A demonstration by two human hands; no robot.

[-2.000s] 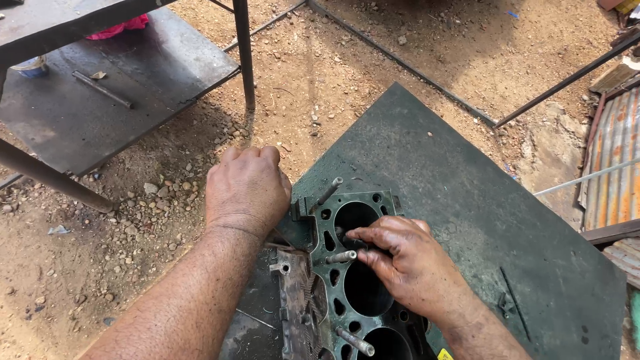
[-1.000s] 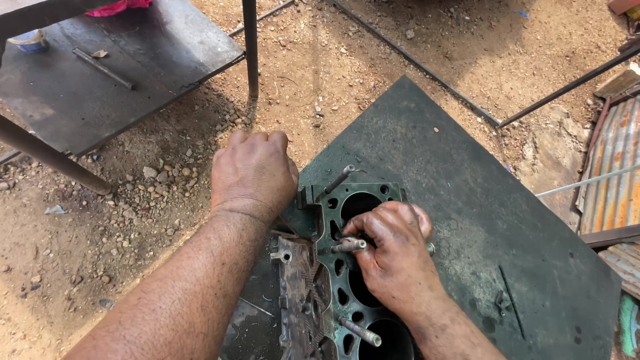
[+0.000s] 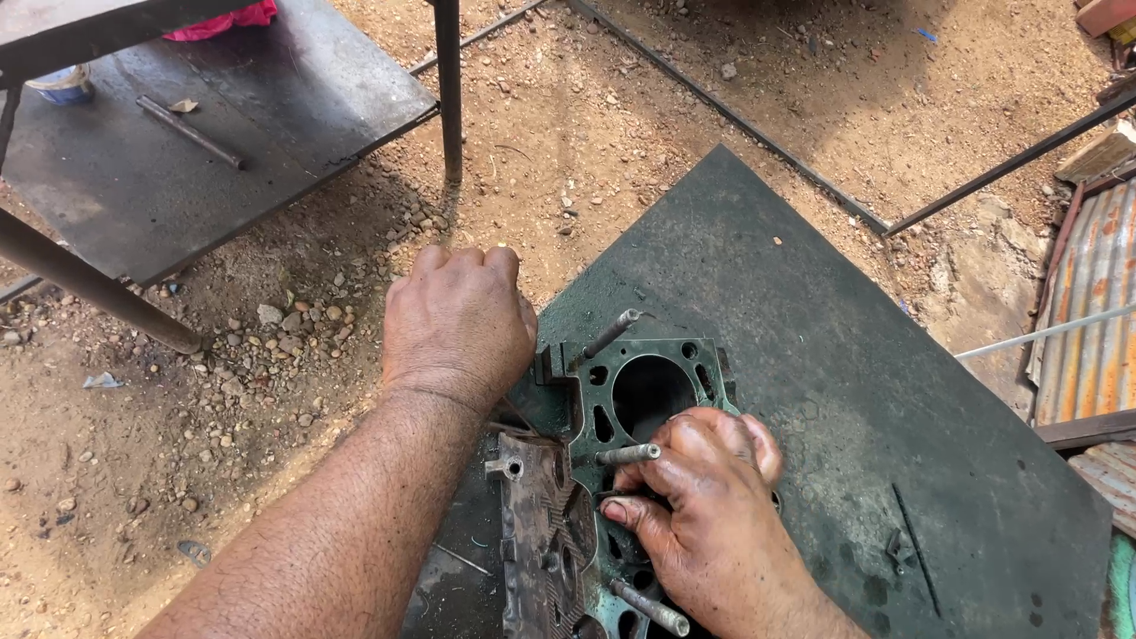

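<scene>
An engine block (image 3: 701,348) lies deck up on a dark sheet-topped table, its round cylinder bores partly showing. Metal studs stand out of the deck, one of them (image 3: 628,453) just beside my right hand (image 3: 710,506). That hand bends over the deck between two bores, thumb and fingertips pinched on a small dark piece too hidden to name. My left hand (image 3: 457,324) is a closed fist at the table's left edge, by the block's upper left corner; what its fingers hold, if anything, is hidden. A dirty cast metal part (image 3: 537,532) lies along the block's left side.
Right of the block, a thin dark rod (image 3: 916,550) and a small metal piece (image 3: 898,550) lie on the tabletop (image 3: 799,293). At upper left, a metal bench shelf (image 3: 240,115) holds a metal bar (image 3: 190,132). Rusty corrugated sheet (image 3: 1096,311) stands at the right.
My right hand has moved off the top bore toward the deck's left side, below the middle stud, uncovering more of that bore. The left fist has hardly moved.
</scene>
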